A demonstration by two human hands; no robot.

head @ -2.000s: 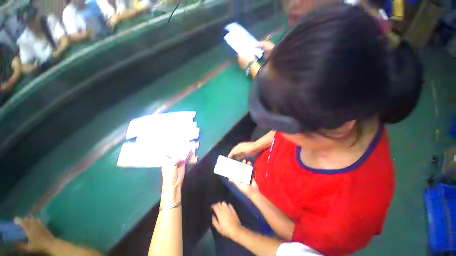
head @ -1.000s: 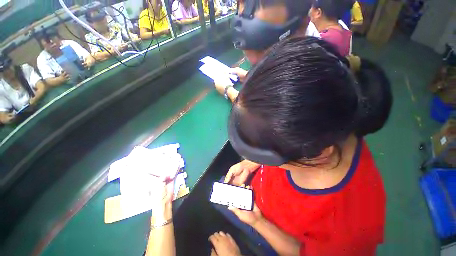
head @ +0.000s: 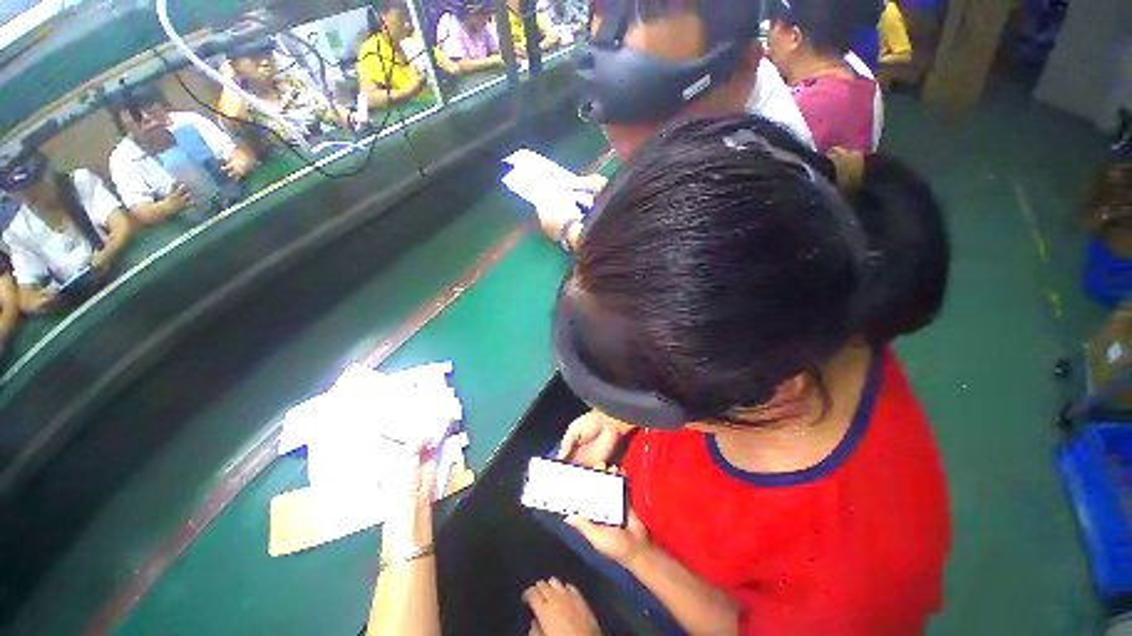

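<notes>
My left hand (head: 407, 491) comes up from the bottom edge, a thin band at the wrist. It holds several overlapping flattened white cartons (head: 366, 429) over the green worktop (head: 224, 547). Glare washes out their print and hides most of my fingers. A brown kraft flap (head: 310, 519) sticks out at their lower left. My right hand (head: 561, 609) is low at the bottom edge, cut off by it, with fingers apart and nothing seen in it.
A person in red (head: 819, 497) sits close on the right, holding a bright phone (head: 574, 491). Beyond, another person's hands hold a white carton (head: 544, 184). Seated people (head: 174, 155) face across the dark channel (head: 248, 261). Cables (head: 317, 131) hang above. A blue bin (head: 1105, 497) stands far right.
The view has shifted since two seconds ago, showing more of the facing people. The cartons in my left hand now look fanned out, with the brown flap showing. My right hand sits lower in view.
</notes>
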